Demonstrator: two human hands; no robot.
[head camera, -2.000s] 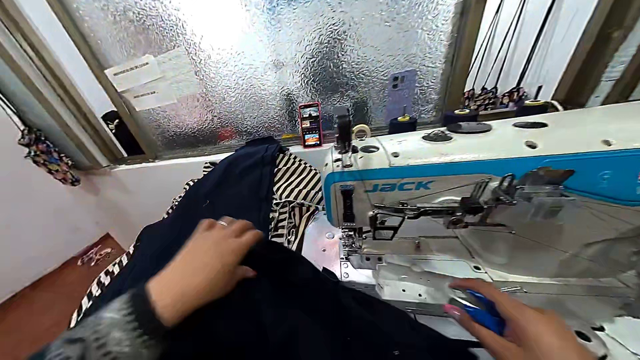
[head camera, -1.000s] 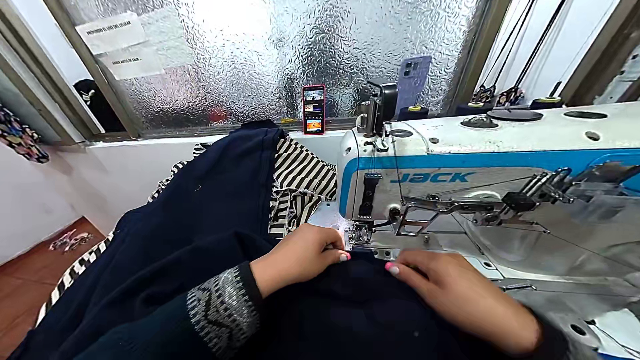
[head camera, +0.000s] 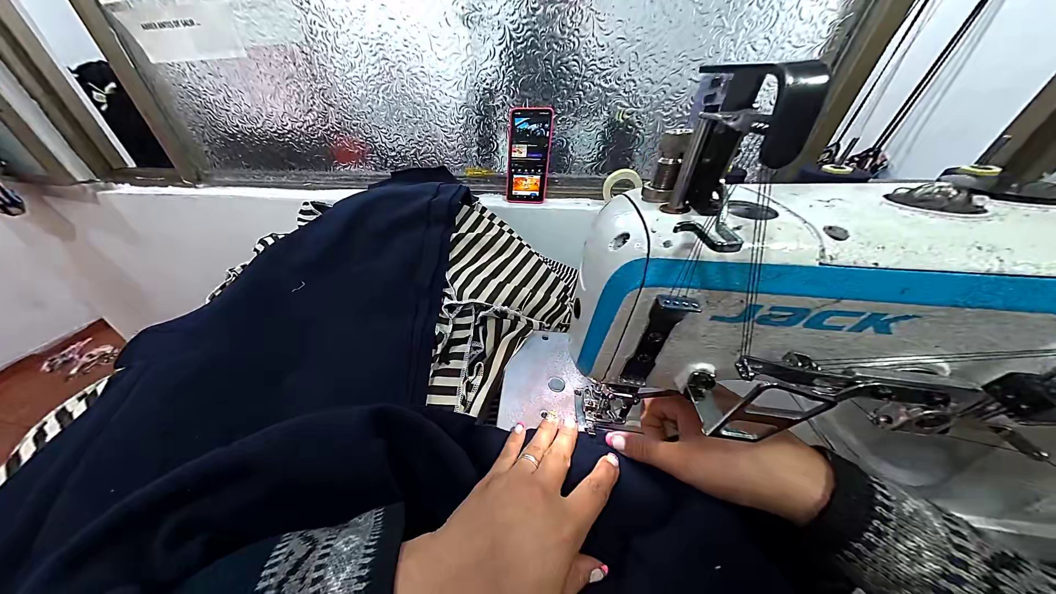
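Observation:
Dark navy fabric (head camera: 313, 330) lies across the front of a Jack industrial sewing machine (head camera: 792, 289), its edge close to the presser foot (head camera: 609, 404). My left hand (head camera: 528, 511) rests flat on this fabric, fingers spread, fingertips just in front of the metal needle plate (head camera: 536, 371). Beside the presser foot, my right hand (head camera: 709, 454) is at the fabric edge, thumb and finger near the cloth; part of it is behind the machine's linkage, so its grip is unclear. Black-and-cream striped fabric (head camera: 503, 264) lies behind the navy cloth.
A phone (head camera: 530, 155) with a lit screen leans against the window above a white ledge, with a roll of tape (head camera: 621, 183) to its right. Thread lines and metal linkages (head camera: 792, 388) project from the machine's front. Scraps (head camera: 78, 356) lie on the floor at left.
Two seconds ago my right hand held a blue-handled tool; that hand is now at the fabric edge by the presser foot. My left hand has gone from pinching near the foot to lying flat.

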